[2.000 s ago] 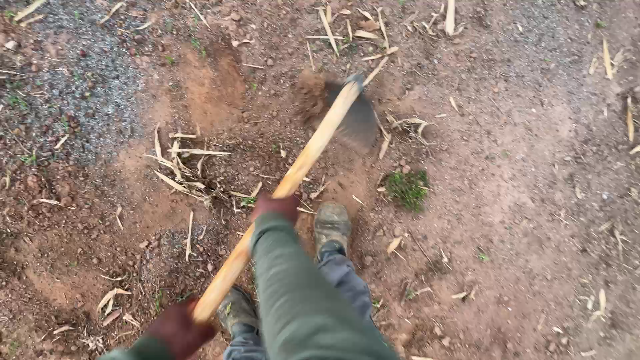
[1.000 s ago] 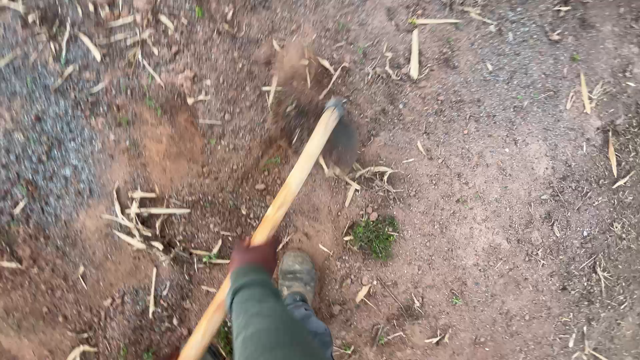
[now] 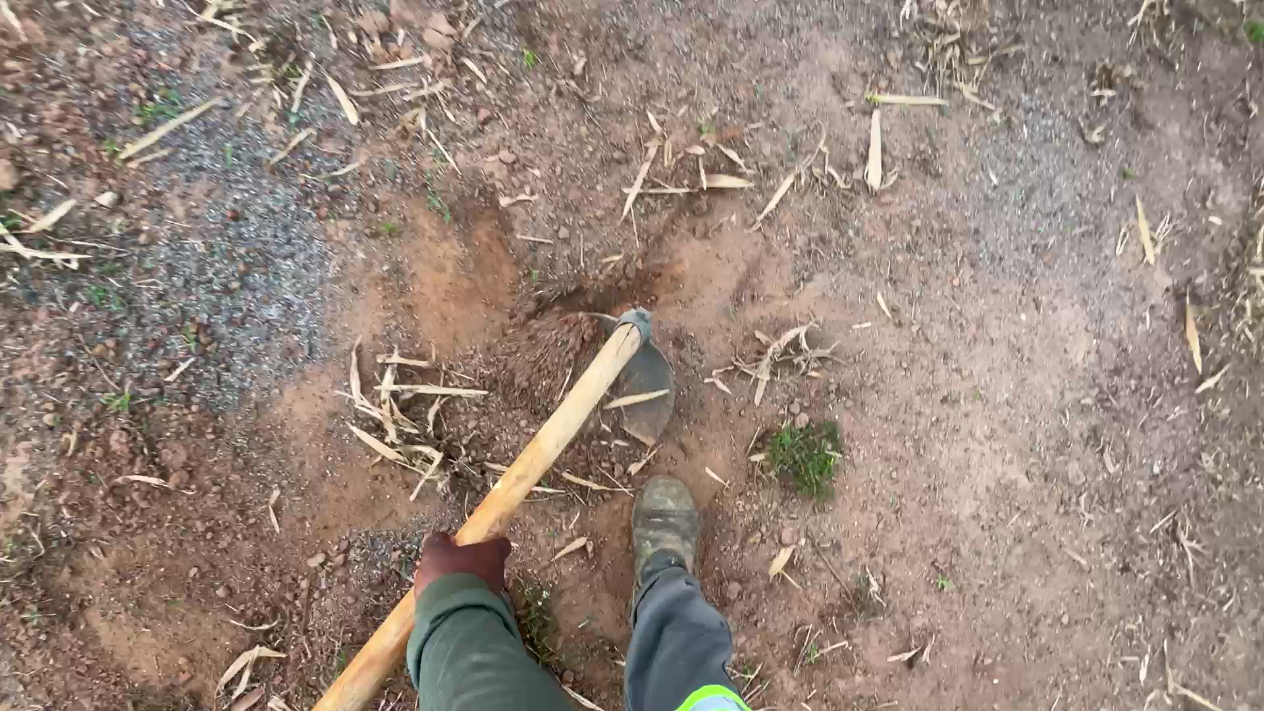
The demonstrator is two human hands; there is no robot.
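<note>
My right hand [image 3: 462,563], at the end of a green sleeve, is closed around the wooden handle [image 3: 543,454] of a hoe. The handle slants from the bottom left up to the metal head. There the rounded, dark blade [image 3: 649,393] rests on reddish soil, just beyond the toe of a dusty boot [image 3: 665,523]. A dry leaf strip lies across the blade, and loose dirt [image 3: 553,351] looks blurred at its left. My left hand is outside the view, as is the lower end of the handle.
A small green grass tuft [image 3: 805,458] grows right of the boot. Dry plant strips [image 3: 400,405] lie in a heap left of the hoe, with more scattered about. Grey gravel [image 3: 232,267] covers ground at the upper left.
The hoe blade has moved back over the soil, closer to the boot. My left hand, on the handle's lower end two seconds ago, has gone out of view.
</note>
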